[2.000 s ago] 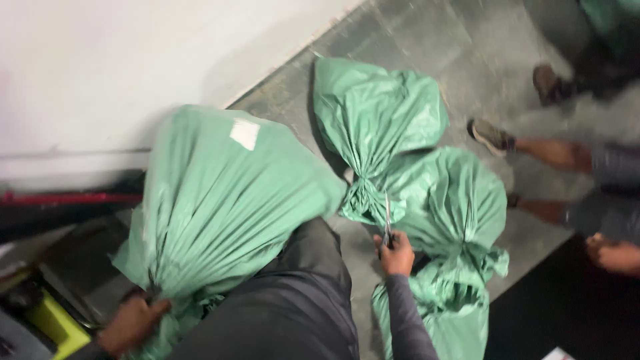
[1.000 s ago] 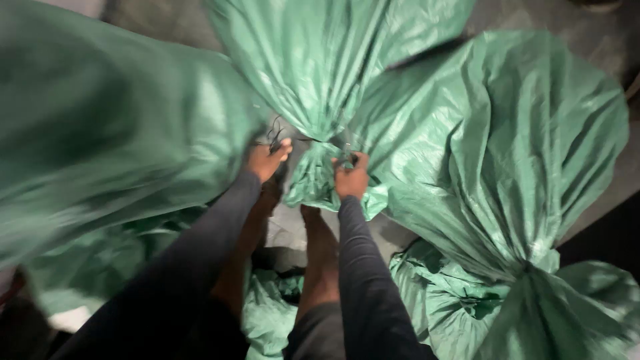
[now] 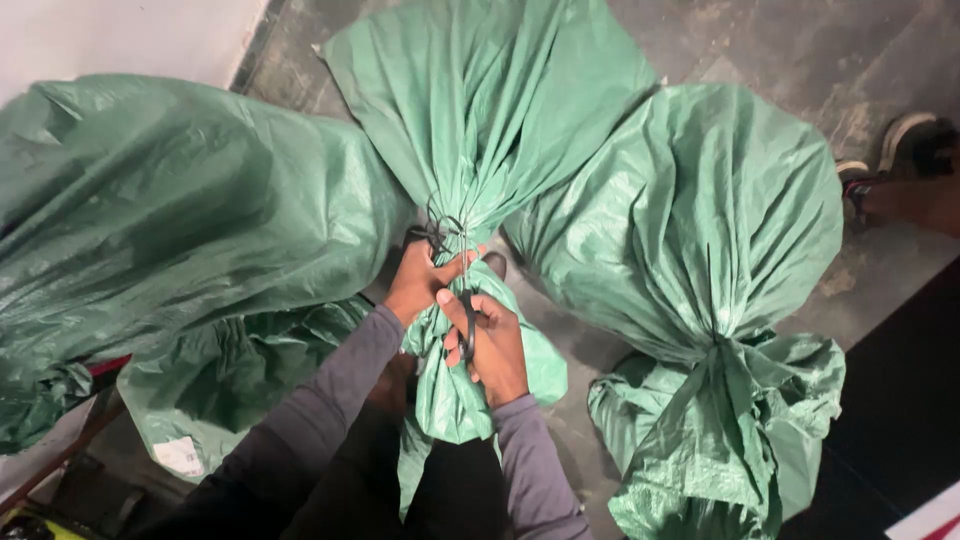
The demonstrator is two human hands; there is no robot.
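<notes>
A green woven plastic sack (image 3: 495,105) lies in front of me, its neck gathered and bound with black ties (image 3: 442,229). My left hand (image 3: 424,277) grips the gathered neck and the black tie just below the binding. In my right hand (image 3: 491,341) are scissors with black handles (image 3: 468,326), their metal blades pointing up at the tied neck. How far the blades are apart I cannot tell. Beneath my hands hangs the sack's loose green end (image 3: 457,405).
A large green sack (image 3: 187,202) lies at left, with another bearing a white label (image 3: 178,456) below it. At right sits a green sack (image 3: 697,202) closed by a black cable tie (image 3: 711,300). A person's shoe (image 3: 904,142) is at the right edge; a white wall stands upper left.
Two seconds ago my left hand was on the large left sack; now it is on the middle sack's neck. The scissors in my right hand have come to that neck. The view has moved much closer.
</notes>
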